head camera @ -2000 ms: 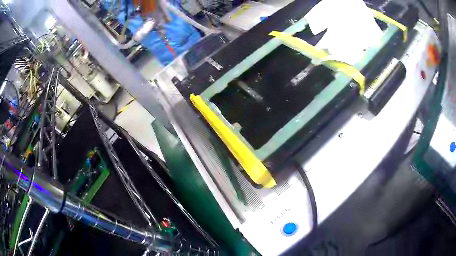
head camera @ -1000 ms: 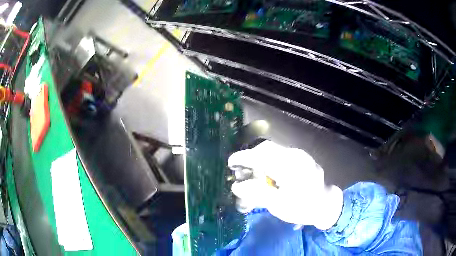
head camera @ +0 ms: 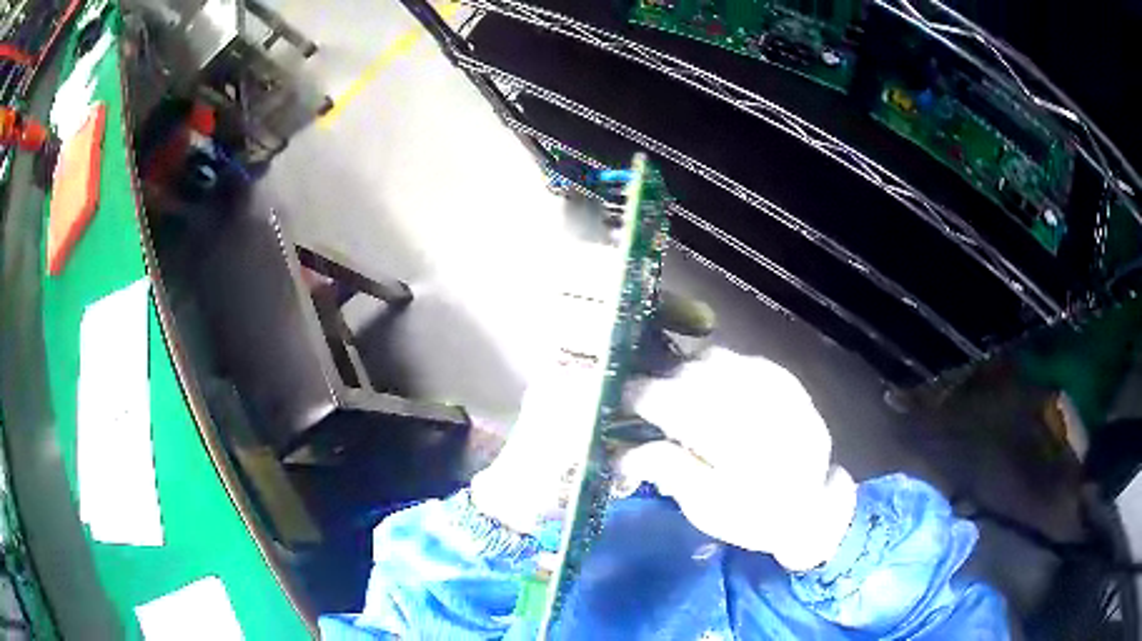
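Observation:
A green circuit board stands nearly edge-on in front of me, its long edge running up and down. My left hand, in a white glove, is on the board's left side and grips it; its fingers are washed out by glare and partly hidden. My right hand, also white-gloved, is at the board's right face. It is closed around a small thin tool, mostly hidden by the fingers. Whether the tool touches the board is unclear.
A wire rack with black shelves at upper right holds several green boards. At left is a green bench mat with white papers and an orange-red object. A dark stool-like frame stands on the floor.
The view has swung from a white machine to the bench and rack. Since one second ago, the board has turned from face-on to nearly edge-on, and my left hand has come into view.

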